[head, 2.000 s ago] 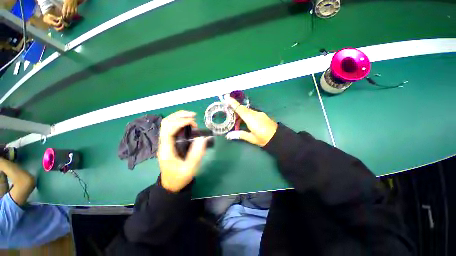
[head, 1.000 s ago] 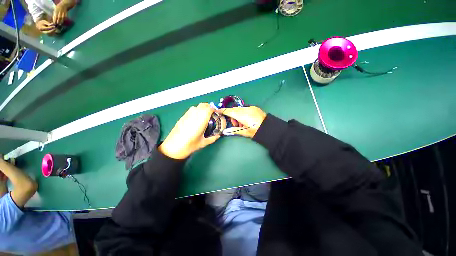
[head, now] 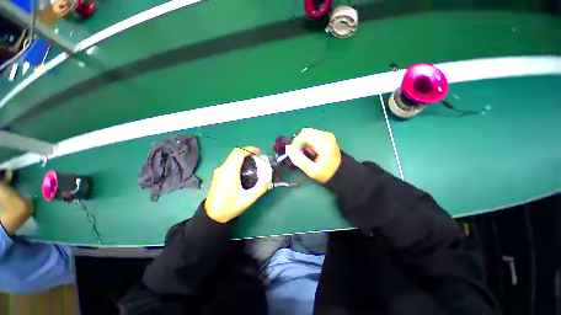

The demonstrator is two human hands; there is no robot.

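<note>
My left hand (head: 237,187) is closed around a black housing (head: 249,173) with its dark round opening facing up. A pale ring edge shows at its right side. My right hand (head: 317,155) is just to the right, fingers pinched near thin lead wires (head: 283,158) that run between the hands. A dark magenta part (head: 282,145) shows behind my right fingertips, partly hidden. Whether the magenta part is joined to the housing I cannot tell.
A grey cloth (head: 171,165) lies left of my hands. A housed unit (head: 67,186) lies farther left, beside a person's arm (head: 13,206). An inner assembly (head: 423,85) stands at right against the white rail (head: 234,112). Another inner assembly (head: 342,23) lies beyond the rail.
My hands came together around the unit, then moved slightly apart. The pale ring seen earlier by my right hand is now mostly hidden at the housing in my left. The unit beyond the rail shifted left.
</note>
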